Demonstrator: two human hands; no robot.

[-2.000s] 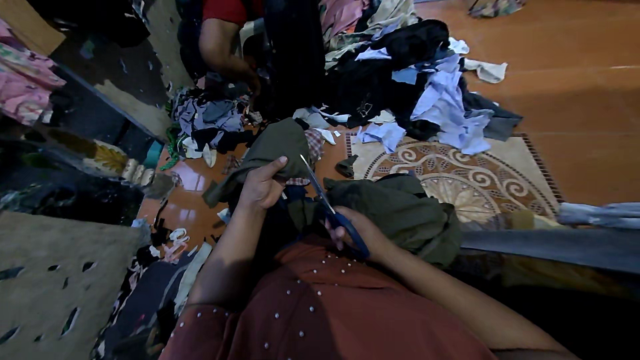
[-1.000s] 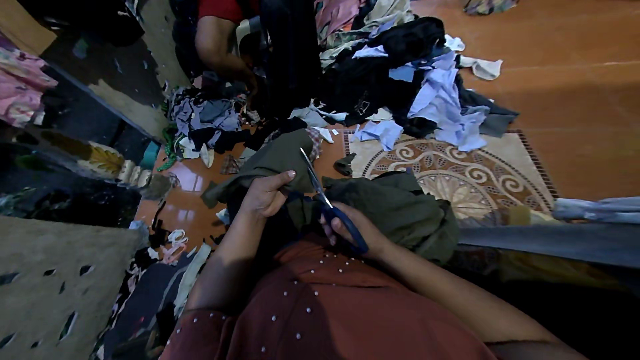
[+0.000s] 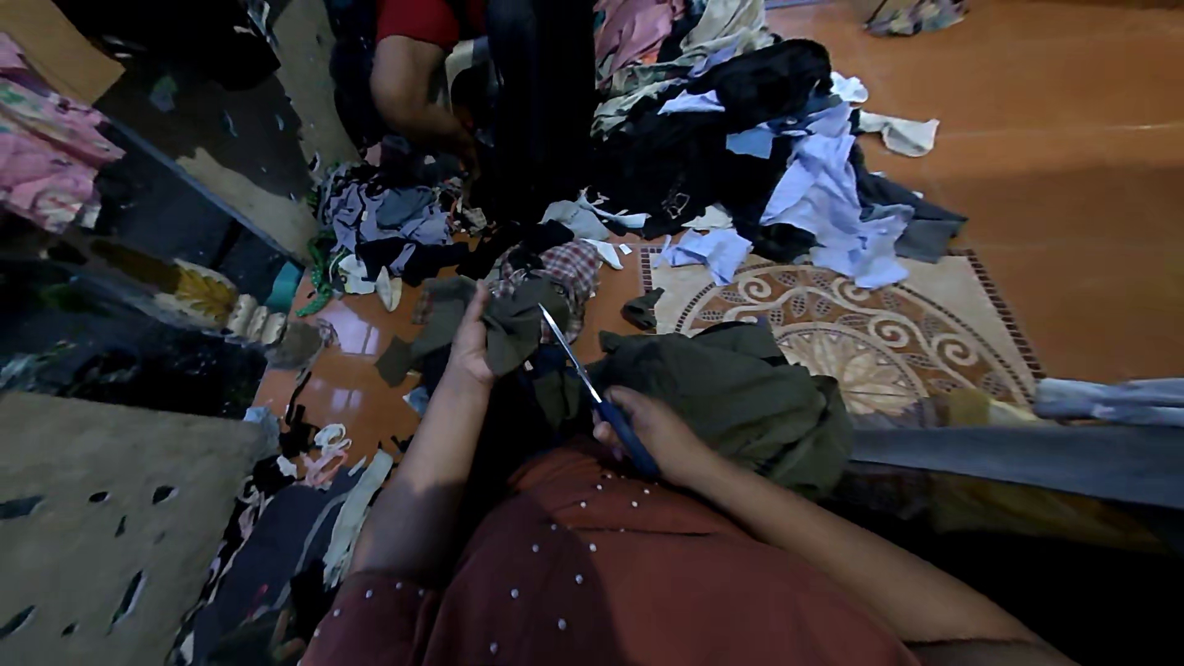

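My left hand point(image 3: 475, 340) holds a piece of olive-green cloth point(image 3: 518, 324), gathered between thumb and fingers. In my right hand point(image 3: 647, 430) is a pair of scissors point(image 3: 592, 393) with dark blue handles; the blades look closed and point up and left, their tip by the cloth's right edge. A larger olive-green garment point(image 3: 731, 384) lies bunched to the right of the scissors, beside my right hand. Beyond my left hand a red-and-white checked cloth point(image 3: 569, 268) lies on the floor. Dark cloth lies in shadow between my forearms.
Another person's arm point(image 3: 412, 92) reaches down near a heap of grey scraps point(image 3: 393, 213). Ahead is a large pile of black and pale blue cloth point(image 3: 721, 129). A patterned tile panel point(image 3: 851, 342) lies in the orange floor. Fabric strips point(image 3: 356, 513) lie at lower left.
The olive cloth in my left hand, spread out flatter before, is now folded and bunched around my fingers. The scissors' tip has come down lower beside it.
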